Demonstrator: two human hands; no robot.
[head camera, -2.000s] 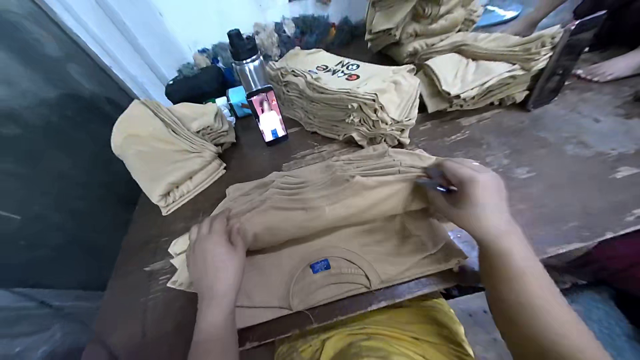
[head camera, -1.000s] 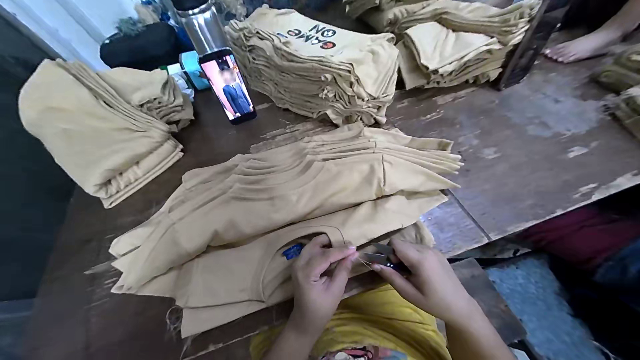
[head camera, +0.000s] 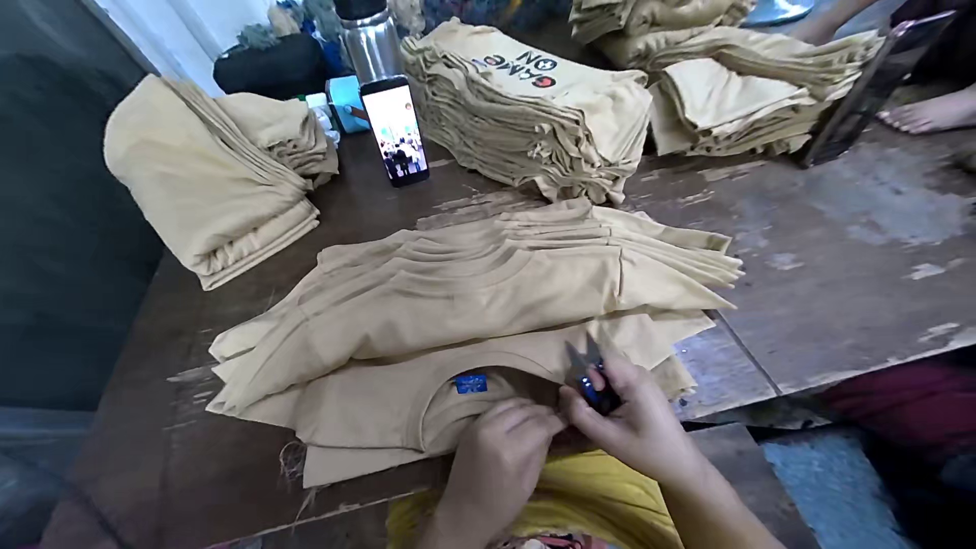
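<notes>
Several tan T-shirts (head camera: 457, 305) lie overlapped in a fanned pile on the wooden table. The nearest shirt (head camera: 358, 404) shows its round neckline and a blue neck label (head camera: 470, 383). My left hand (head camera: 507, 450) pinches the neckline's front edge, fingertips close together. Beside it on the right, my right hand (head camera: 633, 412) holds small thread snips (head camera: 591, 377), their blades apart and pointing away from me over the shirt. The fingertips of both hands nearly meet at the collar.
Folded tan garments (head camera: 206, 175) stand at the left. Behind the pile are a lit phone (head camera: 395, 130), a steel bottle (head camera: 370, 46), a stack of printed tan shirts (head camera: 526, 99) and more folded cloth (head camera: 740, 91). A dark upright device (head camera: 877, 91) and another person's foot (head camera: 934, 110) are at the right.
My left hand has come from the pile's left side to the neckline. The upper shirts, earlier lifted, now lie back. Since one second ago, the snips have turned to point away from me.
</notes>
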